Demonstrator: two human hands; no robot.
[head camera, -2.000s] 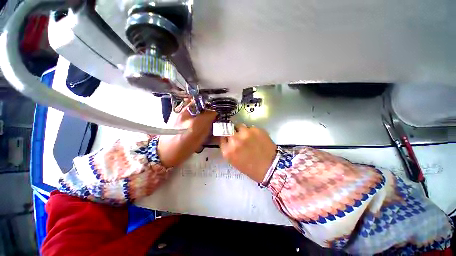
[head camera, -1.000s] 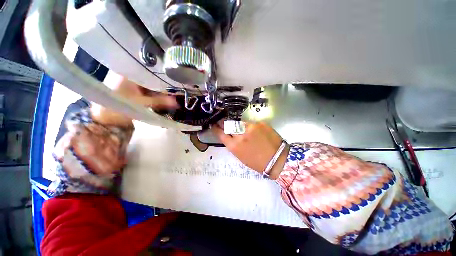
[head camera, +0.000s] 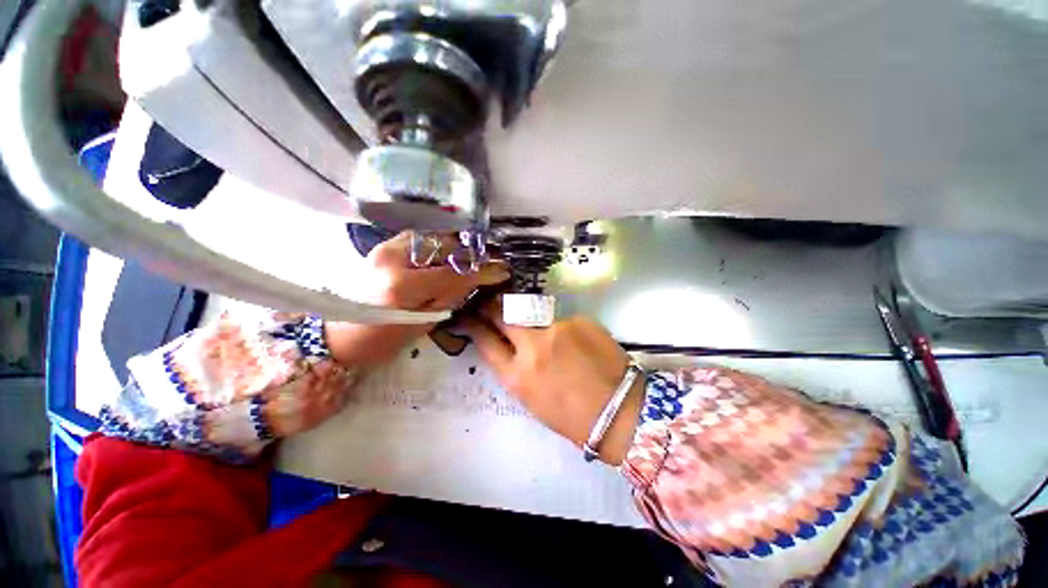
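A small part of a black workpiece (head camera: 467, 308) shows between my hands, below the head of the white sewing machine (head camera: 736, 103); the rest is hidden. My left hand (head camera: 402, 293) is at the left of the needle area, fingertips pinching the piece, partly behind the pale curved bar. My right hand (head camera: 561, 373) is just right of it, fingers bent onto the piece's near edge. The small white tension dial (head camera: 529, 309) hides some right fingertips. The needle point itself is hidden.
A large silver knurled knob (head camera: 414, 187) and a pale curved bar (head camera: 218, 270) hang over the left side. A dark flat panel (head camera: 140, 319) and a smaller black rounded piece (head camera: 178, 172) lie left. Red and black snips (head camera: 923, 362) lie right of the steel bed (head camera: 690, 304).
My left hand was out at the left over the black piece one second ago and is now back close to my right hand. The right hand has shifted slightly toward me. The view has tilted a little.
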